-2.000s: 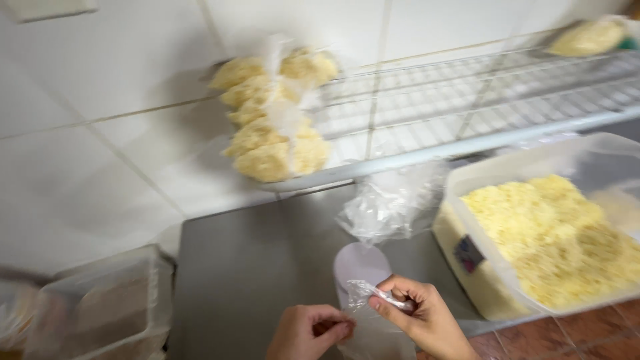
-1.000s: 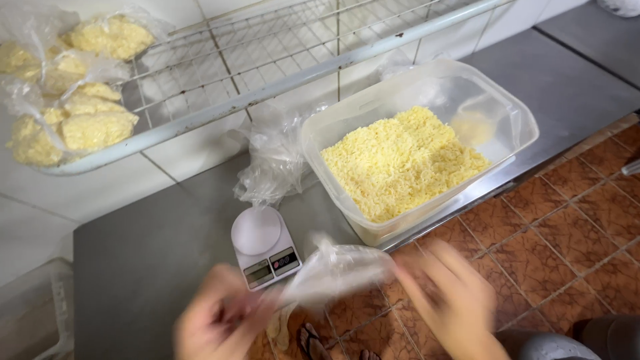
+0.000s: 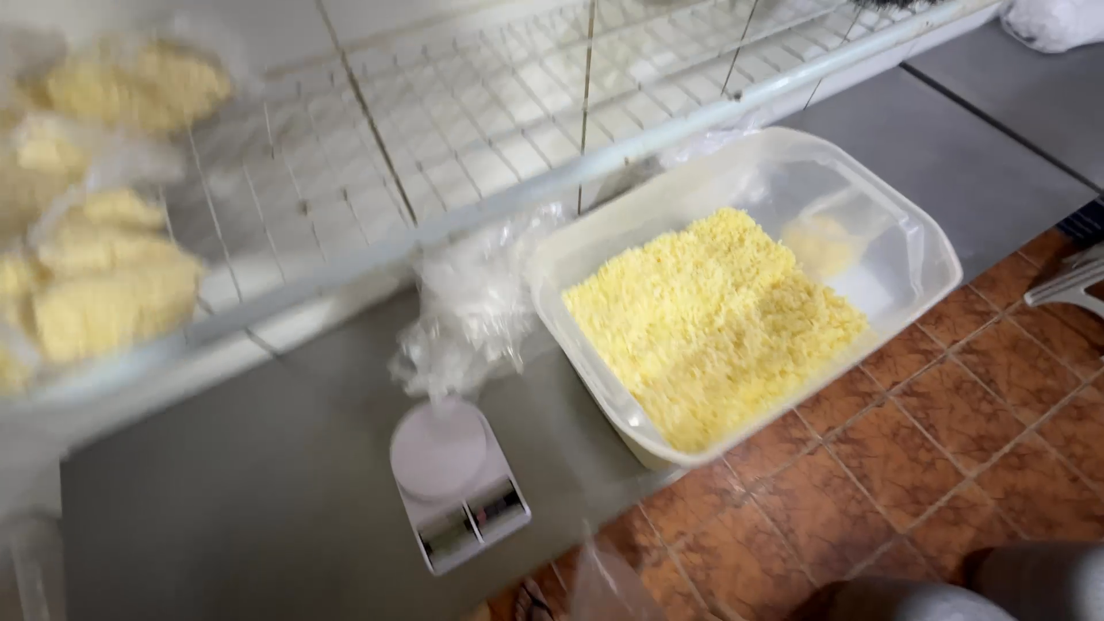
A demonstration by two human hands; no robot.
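Observation:
Neither my left hand nor my right hand shows in the view of now. Part of a clear plastic bag (image 3: 608, 582) reaches in at the bottom edge; what holds it is out of view. A white digital kitchen scale (image 3: 457, 483) lies on the grey counter with its round plate bare. Right of it stands a translucent plastic tub (image 3: 595, 379) holding shredded yellow cheese (image 3: 716, 319), with a small clear bag of the same food (image 3: 819, 246) at its far right end. Crumpled clear plastic bags (image 3: 474, 302) lie behind the scale.
Above the grey counter (image 3: 233, 492) runs a wire shelf (image 3: 483, 129), its front rail close behind the tub. Filled bags of yellow food (image 3: 112, 293) rest on the shelf's left part. Below the counter's front edge is a brown tiled floor (image 3: 975, 414). A white bundle (image 3: 1056, 21) sits far right.
Both hands, seen handling a clear bag near the scale in the earlier frames, have dropped out of view at the bottom. The view has swung right since the first frame.

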